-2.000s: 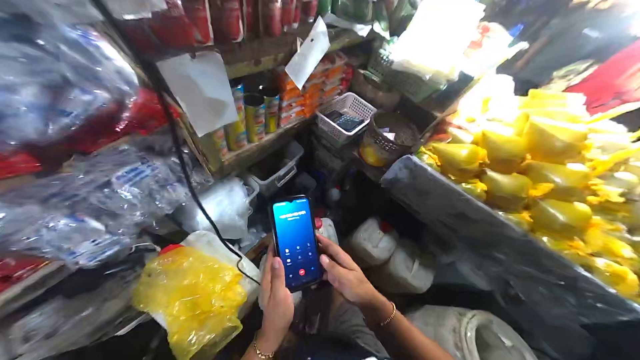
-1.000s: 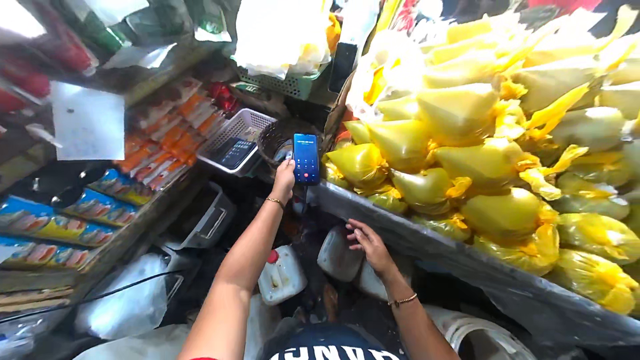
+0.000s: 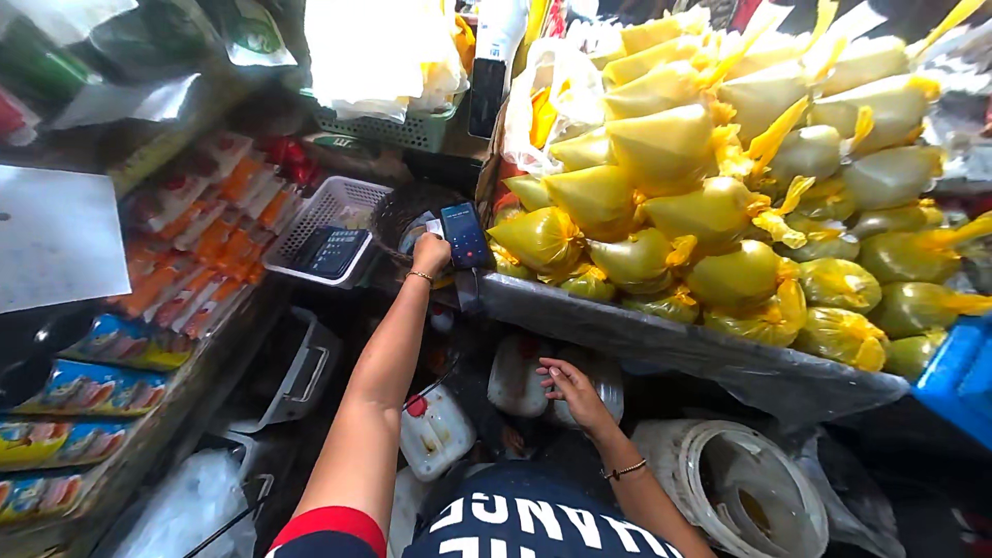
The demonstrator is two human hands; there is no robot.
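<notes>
My left hand reaches forward to the rim of a dark round basket, its fingers closed around a small pale piece that looks like paper. Just right of these fingers, a smartphone with a lit call screen stands tilted at the corner of the counter, beside the yellow bags; whether the hand touches it is unclear. My right hand hangs lower, over some plastic jugs, fingers apart and holding nothing. A white plastic basket with a black calculator is left of the round basket.
Knotted yellow bags are piled on the plastic-covered counter at right. Below stand a red-capped jug and a round white bucket. Shelves of packets line the left side. A green basket is at the back.
Two seconds ago both hands were at the phone in front of the body. The phone is now by the counter corner, and the right hand is away from it. The view has swung right.
</notes>
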